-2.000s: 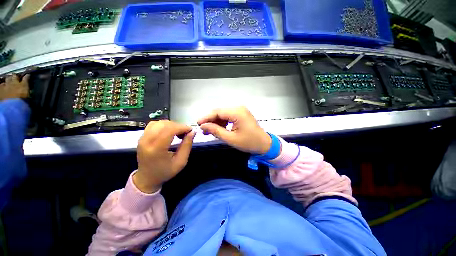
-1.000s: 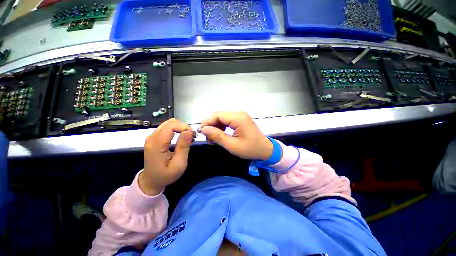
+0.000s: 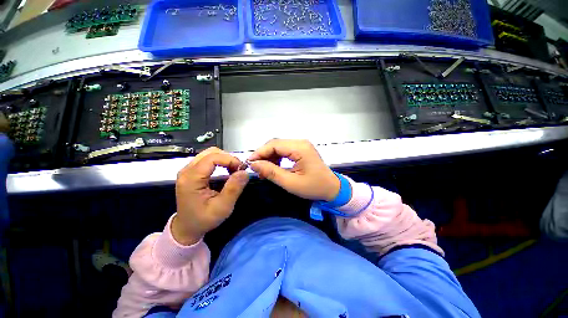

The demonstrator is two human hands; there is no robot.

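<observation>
A tiny silvery leaded component [image 3: 244, 166] is pinched between the fingertips of both hands, above the white front rail. My left hand [image 3: 208, 189] holds it at thumb and forefinger. My right hand [image 3: 296, 168], with a blue wrist strap [image 3: 343, 190], meets it from the right with thumb and forefinger. The component's exact shape is too small to tell. A black carrier [image 3: 208, 112] with a green and coppery PCB panel [image 3: 146, 112] lies beyond my left hand.
Three blue bins [image 3: 192, 46] with loose silvery components stand behind the track. More carriers with green panels [image 3: 441, 95] lie right, another far left. Spare panels [image 3: 103, 20] lie on the back shelf. A person's blue sleeve [image 3: 5, 168] is at the left edge.
The carriers have shifted slightly right. The other person's hand has left the left carrier, uncovering its panel. My hands stay together, with small finger movements at the component.
</observation>
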